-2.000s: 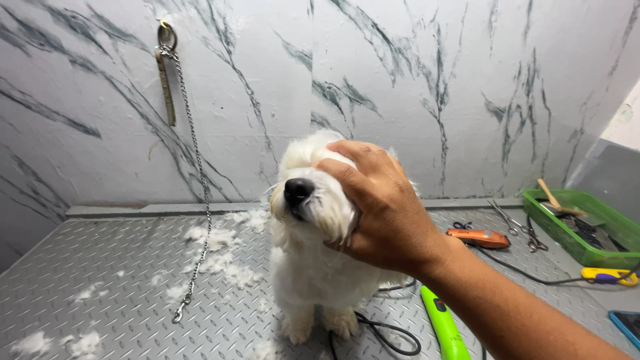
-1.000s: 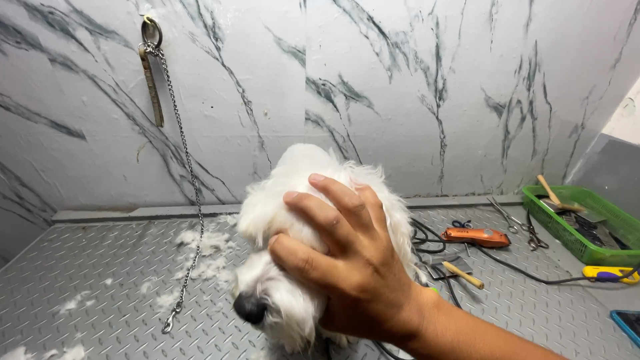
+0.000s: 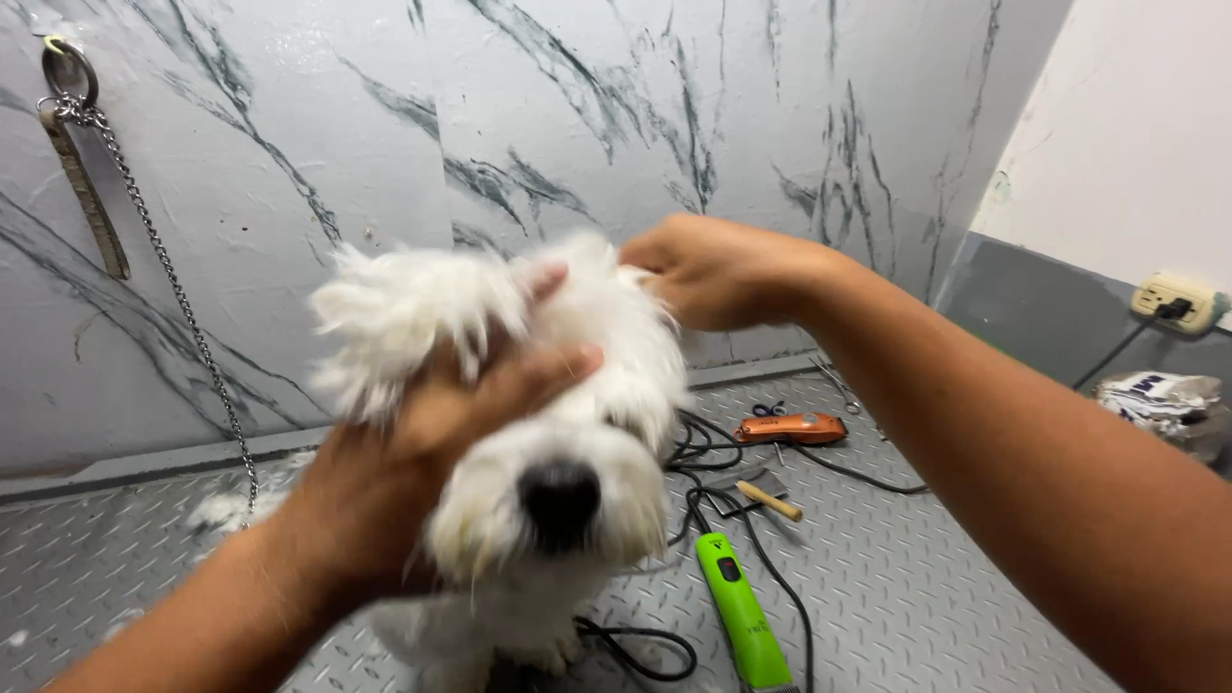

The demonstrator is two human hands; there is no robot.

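A white fluffy dog (image 3: 616, 375) sits facing me on a diamond-plate metal table (image 3: 866, 587). My left hand (image 3: 452, 414) lies along the side of its head, fingers spread in the fur and partly under the raised ear (image 3: 414, 298). My right hand (image 3: 712, 269) is at the other side of the head top, its fingertips touching or gripping fur; they are blurred and partly hidden. Beside the dog lie a green corded clipper (image 3: 741, 616), an orange clipper (image 3: 791, 428) and a wooden-handled slicker brush (image 3: 768, 500).
Black cords (image 3: 693, 452) loop between dog and clippers. Scissors (image 3: 835, 383) lie near the wall. A chain (image 3: 178, 289) and a strap (image 3: 87, 197) hang at left. Loose white fur (image 3: 231, 508) lies on the table. A wrapped package (image 3: 1160, 404) sits below a wall outlet (image 3: 1176, 303).
My left hand has come into view against the dog's head. The right hand, earlier across the face, is now at the top of the head. The dog's muzzle now faces me.
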